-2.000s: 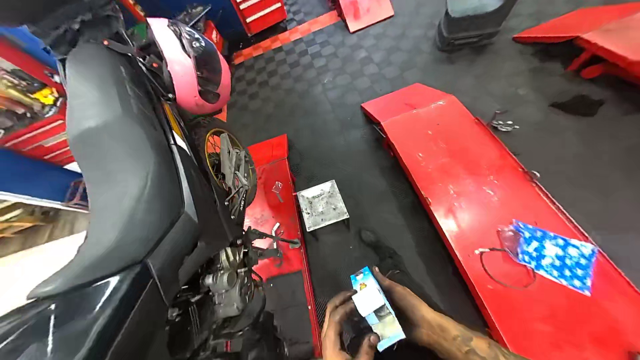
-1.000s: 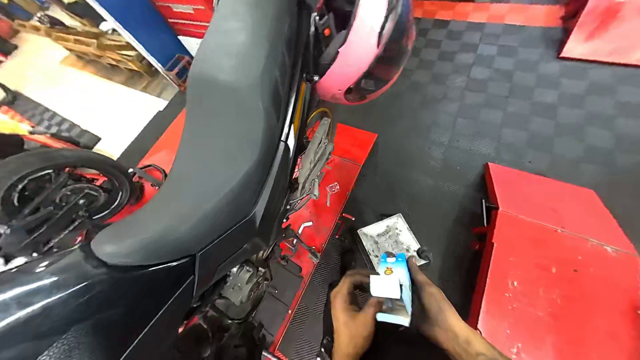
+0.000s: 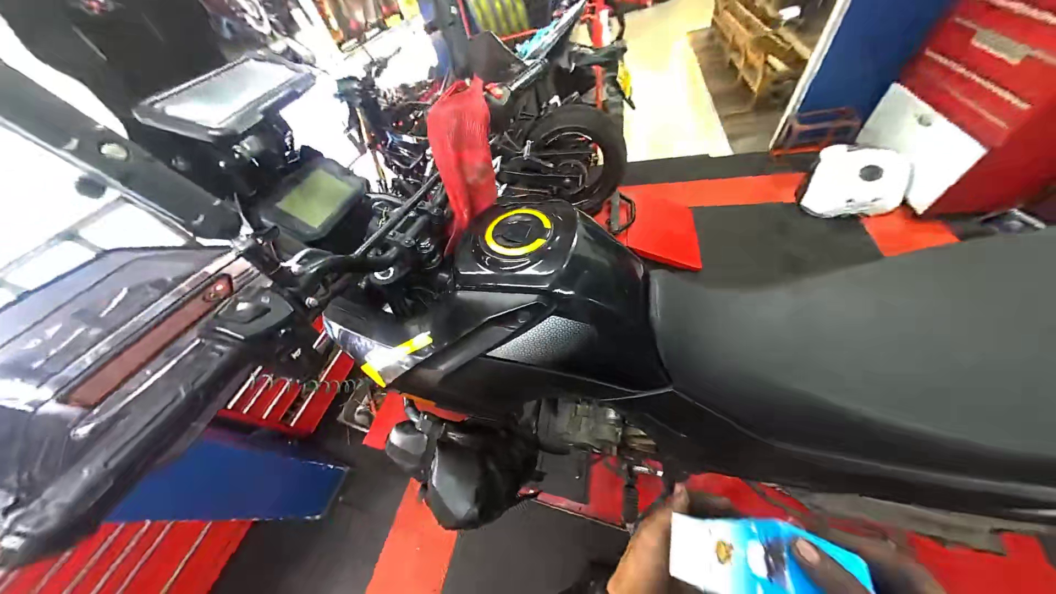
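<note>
At the bottom edge, right of centre, a small blue and white cardboard box [image 3: 763,554] is held between both hands. My left hand [image 3: 648,549] grips its left end, partly cut off by the frame. My right hand [image 3: 866,549] holds the right side, with a finger across the box's face; it is blurred. Just beyond the hands stands a black motorcycle, its fuel tank [image 3: 569,272] bearing a yellow-ringed cap [image 3: 518,233] and its long black seat [image 3: 858,338] reaching to the right.
A handguard [image 3: 165,363] and handlebar reach toward me at left. A red cloth [image 3: 462,153] hangs by the tank. Behind stands another motorcycle with a black rear wheel [image 3: 577,153]. A white container [image 3: 858,180] sits by red tool drawers [image 3: 998,91].
The view has swung left, from the floor and the red ramp to the motorcycle's tank and handlebar. The box stays in both hands.
</note>
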